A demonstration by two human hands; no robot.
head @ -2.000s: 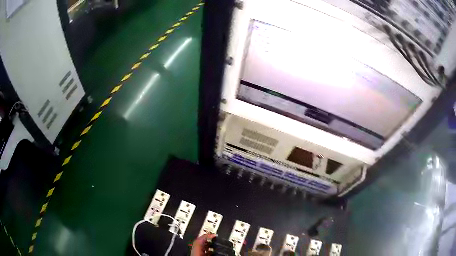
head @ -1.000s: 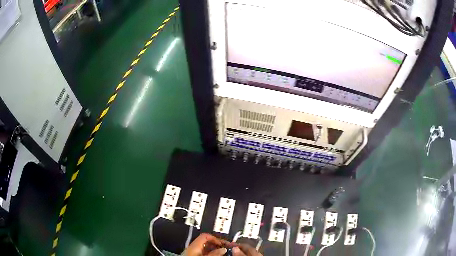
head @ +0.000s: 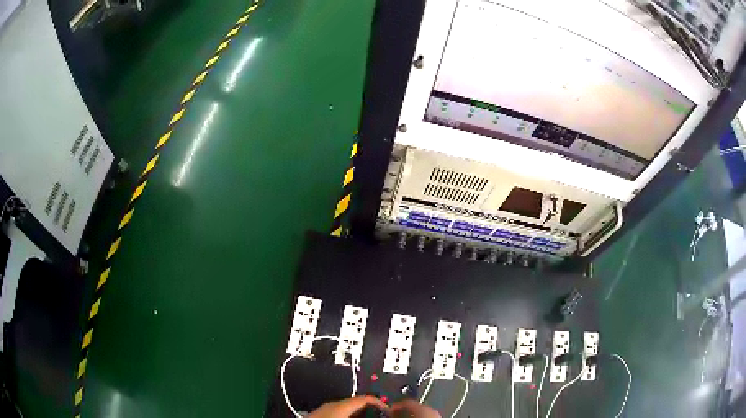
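My left hand [head: 350, 408] and my right hand [head: 411, 409] meet at the bottom edge, below the third and fourth sockets, cut off by the frame. A small dark thing [head: 375, 411] shows between them; its shape is mostly hidden. White test sockets stand in a row on the black shelf [head: 368, 273]. The third socket [head: 398, 344] holds no adapter. Black adapters sit on the four right-hand sockets, one on the fifth socket [head: 488, 356]. White cords [head: 285, 384] loop down from the row.
Behind the shelf stands the rack with a monitor [head: 556, 73] and a beige industrial computer [head: 483, 196]. A small dark, clear-looking object [head: 572, 303] lies at the shelf's right. A white cabinet [head: 49, 122] stands left, beyond green floor with yellow-black tape [head: 146, 173].
The view has shifted, so the rack and sockets sit further right. Since two seconds ago, my hand and a black block have left the third and fourth sockets; both hands are now together below the row.
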